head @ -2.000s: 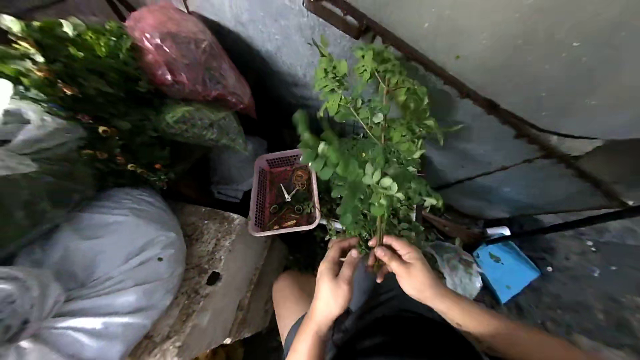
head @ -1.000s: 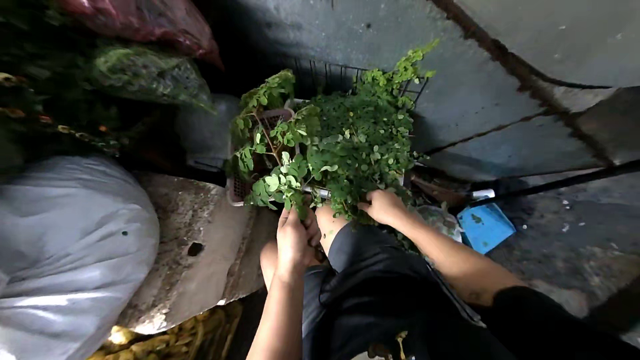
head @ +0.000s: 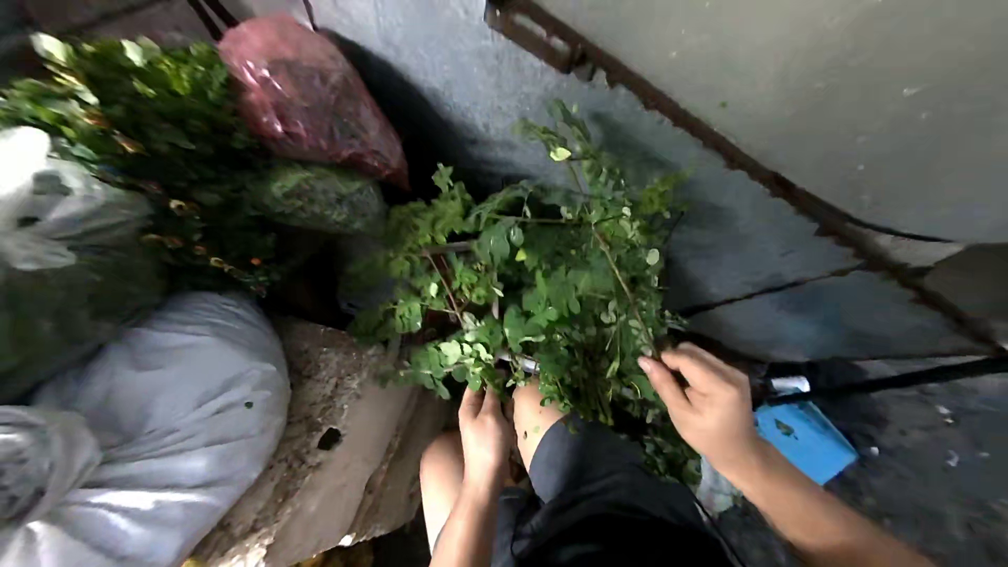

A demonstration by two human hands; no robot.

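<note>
Leafy green stems (head: 551,291) spread in front of my knees. My right hand (head: 701,394) pinches the end of one long thin stem (head: 618,272) between thumb and fingers, at the right side of the foliage. Below the left part of the leaves, my left hand (head: 483,429) has its fingers closed on a leafy sprig (head: 453,358), their tips partly hidden by leaves. More leafy stems lie under and between the hands, over my lap's front edge. The pink plastic basket is mostly covered by the foliage.
A grey plastic sack (head: 181,409) lies at the left beside a worn board (head: 339,441). Behind are a red plastic bag (head: 307,94) and bunched greens (head: 157,118). A metal wall (head: 748,236) stands behind; a blue dustpan-like piece (head: 807,441) lies on the right floor.
My right hand has moved from the pile's near edge to its right side and now holds up a long stem. My left hand stays at the sprig on the left, which covers the basket seen earlier.
</note>
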